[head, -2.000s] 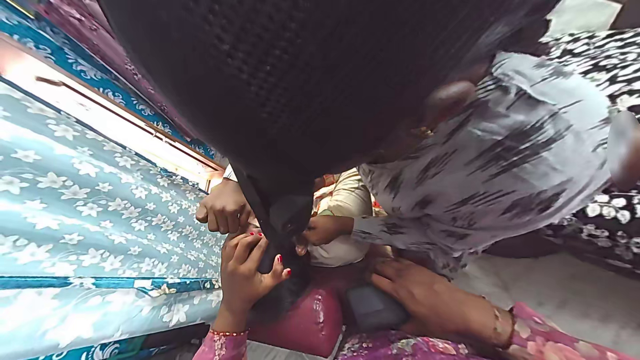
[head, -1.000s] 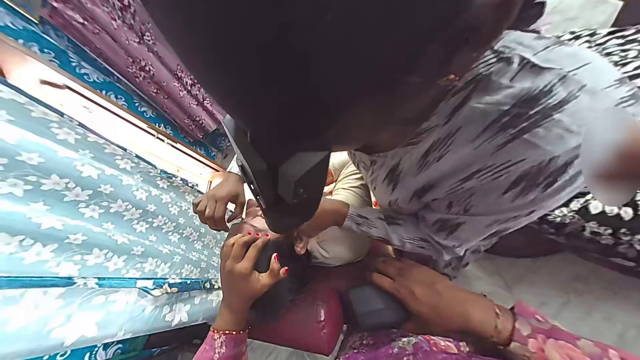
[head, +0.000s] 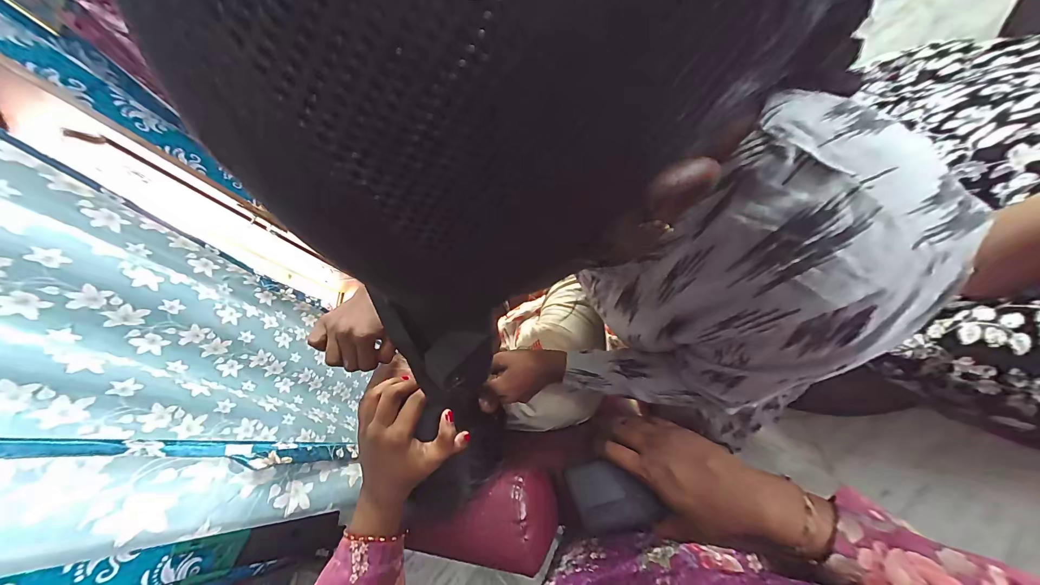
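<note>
My left hand [head: 400, 431], with red nail polish and a beaded bracelet, rests with spread fingers on the head of a person lying down, whose dark hair [head: 463, 463] spreads over a maroon cushion [head: 496, 520]. At the lower right, my right hand [head: 691, 471] lies by a dark grey block-like object [head: 609, 496]; its fingertips reach beside the lying person's shoulder, and whether it grips anything is unclear. A co-worker leans in between. The co-worker's hands [head: 353, 333] are at either side of the lying person's face, which is mostly hidden by the co-worker's head and dark strap.
The co-worker's dark-haired head [head: 422, 146] fills the upper middle, close to the camera. A grey patterned sleeve [head: 780, 268] spans the right. Blue floral curtains [head: 146, 341] hang at the left. Black and white floral cloth [head: 967, 122] lies at the far right.
The co-worker's head has shifted over the middle and hides more of the lying person's face than one second ago. Both of my hands stay in about the same place.
</note>
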